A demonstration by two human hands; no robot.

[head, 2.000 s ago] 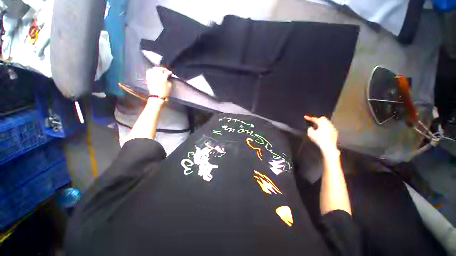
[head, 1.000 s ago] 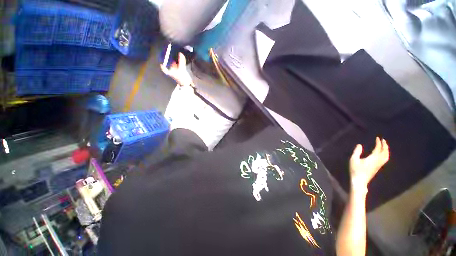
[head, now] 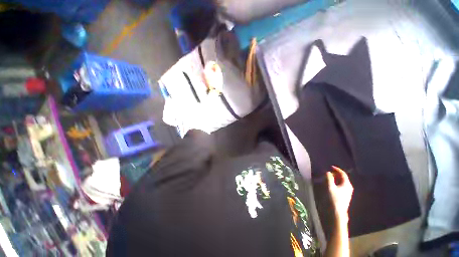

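Observation:
A black garment panel (head: 372,150) lies on the pale ironing table (head: 402,65), with notched points at its far end and a raised fold along its middle. A small pale piece of it shows at its upper left. My right hand (head: 340,188) is over the panel's near part, fingers slightly curled, with nothing seen in it. My left hand (head: 213,76) is off the table's left side, by pale cloth (head: 176,95) with dark bands. It is blurred, and whether it grips the cloth is unclear.
A blue crate (head: 113,80) and a purple plastic stool (head: 132,138) stand on the floor at left. A cluttered, blurred area lies at lower left. Pale panels (head: 445,165) hang at the right edge. A blue-green support (head: 282,21) is at the top. A dark edge of something shows at bottom right.
The view has swung left. My left hand has moved from the panel's edge to beside the pale cloth off the table. My right hand stays over the panel, its fingers less spread.

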